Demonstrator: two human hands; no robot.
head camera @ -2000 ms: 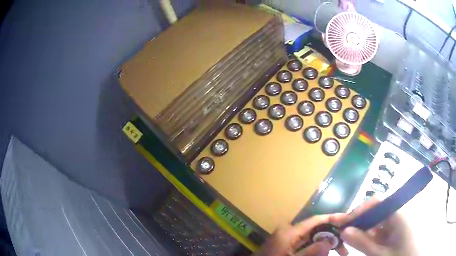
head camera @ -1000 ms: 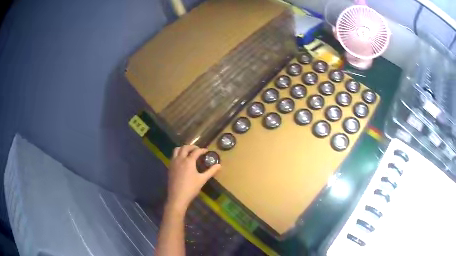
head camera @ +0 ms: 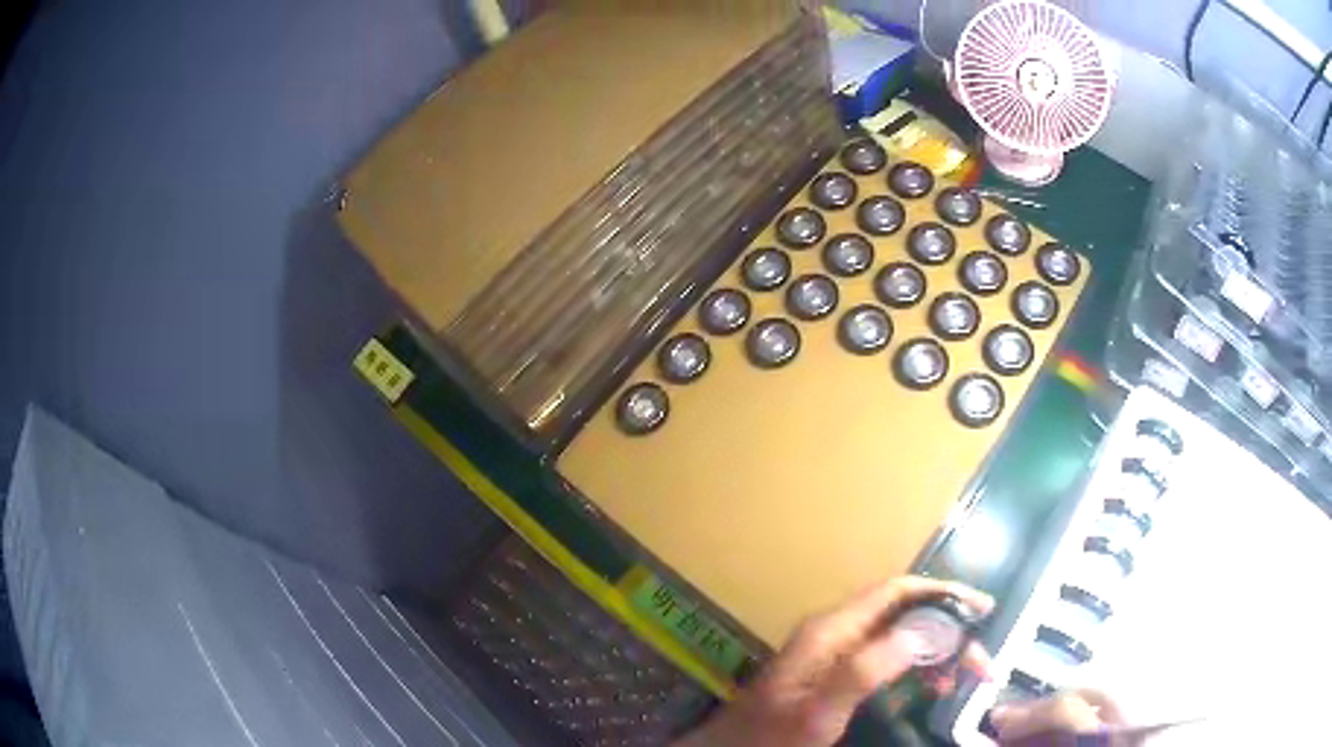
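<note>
My left hand [head camera: 840, 664] is at the bottom centre, its fingers closed around a round component [head camera: 931, 636] with a black rim and silvery centre. The component is over the front edge of the cardboard sheet [head camera: 760, 511], beside the white tray. My right hand [head camera: 1059, 717] is at the bottom edge by the tray's near corner, partly cut off; whether it holds anything is unclear. Rows of similar round components [head camera: 866, 329] lie on the cardboard. The white parts tray [head camera: 1227, 584] holds a column of small dark parts [head camera: 1107, 553] along its left side.
Stacked cardboard layers [head camera: 584, 146] stand at the back left. A pink fan [head camera: 1034, 76] and a yellow packet [head camera: 920, 139] are behind the cardboard. Clear blister trays [head camera: 1242, 248] are at the right. Grey-white sheeting [head camera: 190, 584] is at lower left, beside the yellow-taped bench edge [head camera: 511, 504].
My left hand has taken the component from the cardboard's left corner and moved right with it to the tray. My right hand has come into view. The camera view has shifted slightly.
</note>
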